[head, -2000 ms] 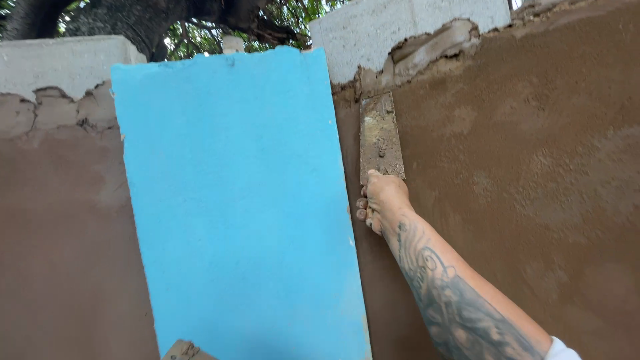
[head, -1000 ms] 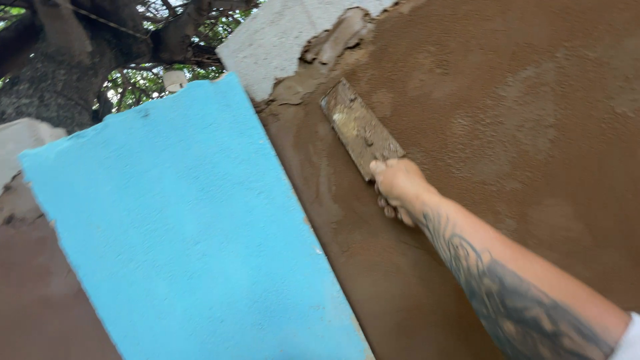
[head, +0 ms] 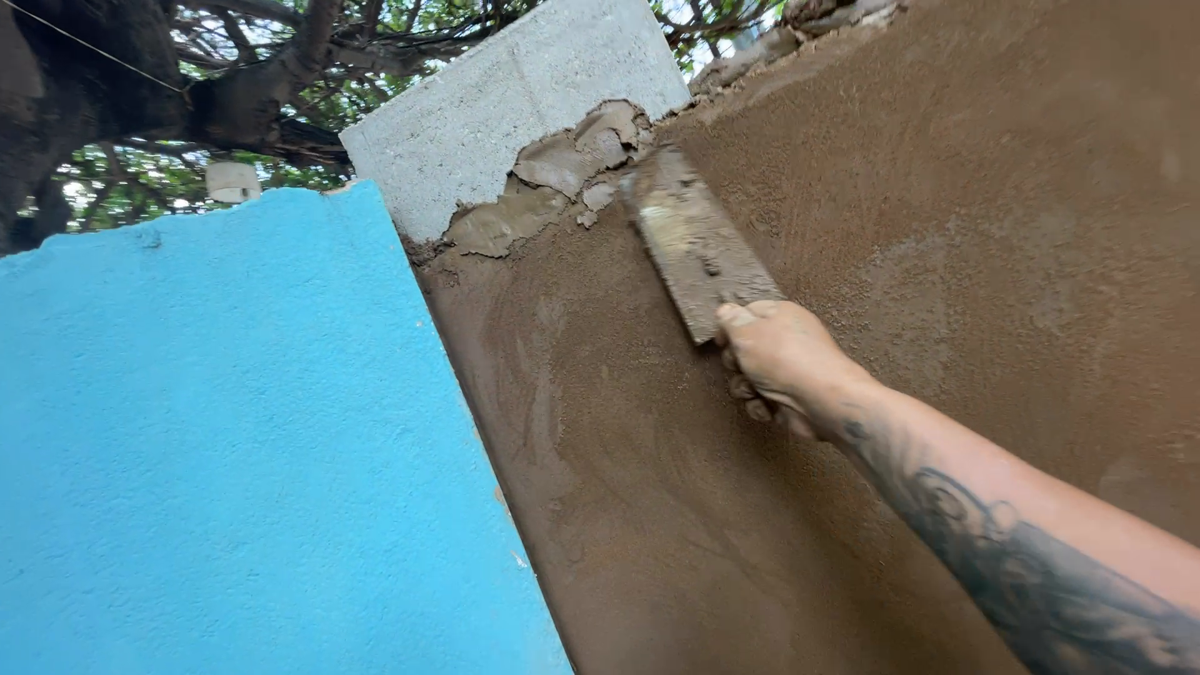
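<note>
My right hand (head: 778,361) grips a flat rectangular plastering trowel (head: 698,244) by its lower end. The blade is smeared with mortar, slightly blurred, and lies against or close to the brown plastered wall (head: 656,469). Its upper end is near the rough top edge of the plaster, beside thick lumps of wet mortar (head: 572,164) on a grey concrete block (head: 516,84). How the fingers wrap the handle is partly hidden behind the hand. My left hand is not in view.
A light blue painted wall section (head: 234,422) with a jagged top fills the left, its straight edge meeting the brown plaster. Behind the wall top stand a tree trunk (head: 84,103) and branches, with a small white cylindrical object (head: 232,181).
My right hand and the trowel have moved rightward, away from the blue section's edge, and the trowel now tilts to the left. The view has turned and shifted.
</note>
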